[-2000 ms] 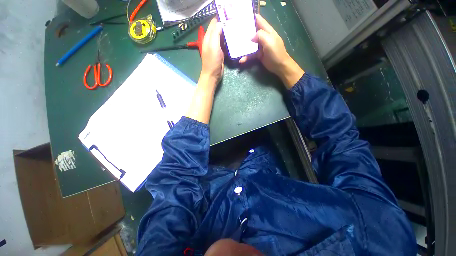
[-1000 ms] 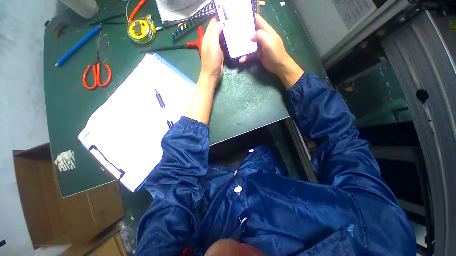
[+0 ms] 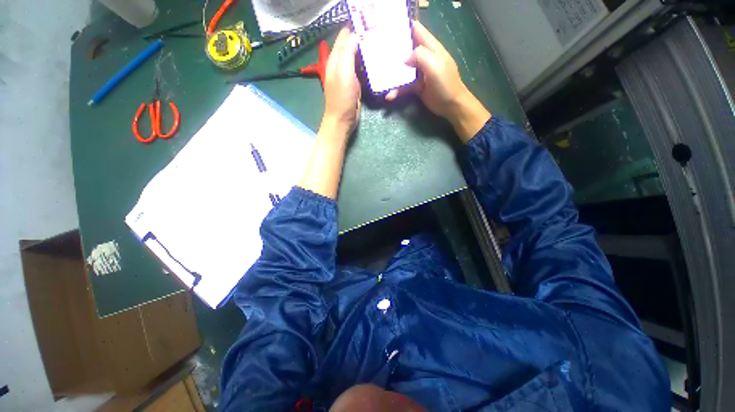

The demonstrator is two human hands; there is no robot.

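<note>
A smartphone with a bright white and purple screen is held over the green bench at the top centre; its top end is cut off by the picture's edge. My left hand grips its left side. My right hand grips its right side, with the thumb at the screen's edge. A clipboard with white paper lies on the bench beside my left forearm, partly covered by my sleeve. A dark pen lies on the paper.
On the green bench lie orange-red scissors, a blue stick-like marker, a yellow round item, a red-handled tool and papers. A brown cardboard box stands lower left. A pale machine frame stands at right.
</note>
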